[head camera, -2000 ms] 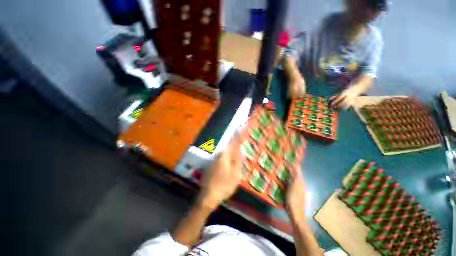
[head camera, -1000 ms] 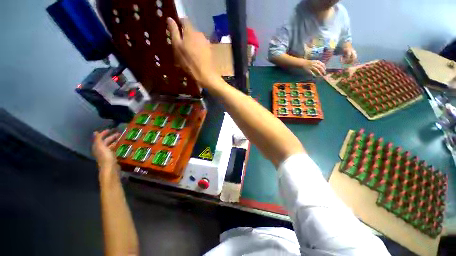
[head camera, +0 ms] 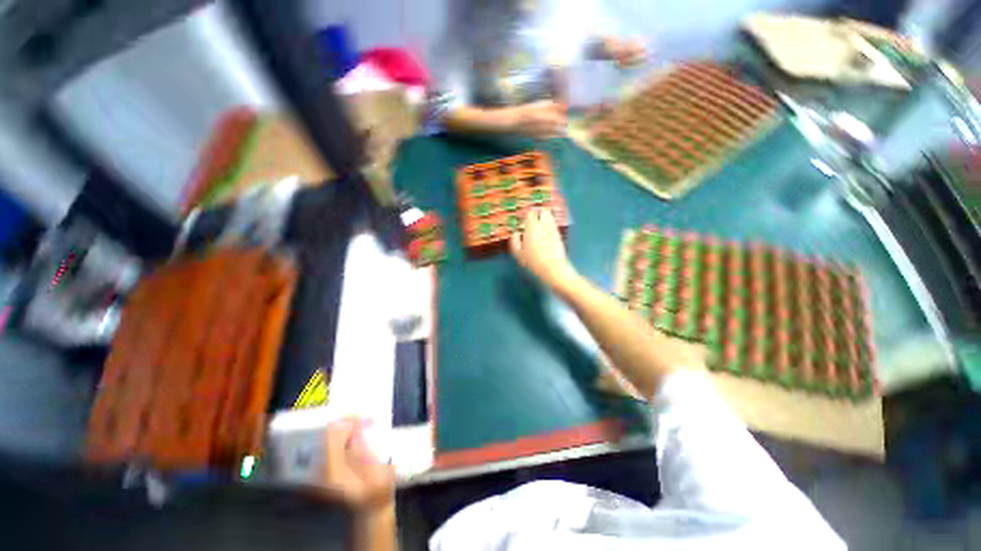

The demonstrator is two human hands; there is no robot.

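Observation:
The picture is blurred. My right hand point(head camera: 541, 245) is at the front right part of an orange fixture point(head camera: 469, 211) on the green bench. Its fingertips overlap the fixture; whether they grip it or a unit cannot be told. Green units show in most pockets, and the back pockets look dark. My left hand point(head camera: 357, 465) is at the front corner of the white machine, where the red button is not visible. The orange-brown cover point(head camera: 194, 361) lies flat on the machine bed, hiding the fixture under it.
A person's forearm point(head camera: 506, 118) rests behind the orange fixture. Rows of green-and-red units point(head camera: 753, 312) lie on cardboard at right, with another board of units point(head camera: 683, 124) behind. A dark post point(head camera: 307, 92) stands at the machine. A small red-and-green item point(head camera: 424, 239) lies beside it.
The raised cover has come down over the filled fixture. My right hand has moved from the cover to the bench fixture, my left to the machine's front corner. The view has shifted right.

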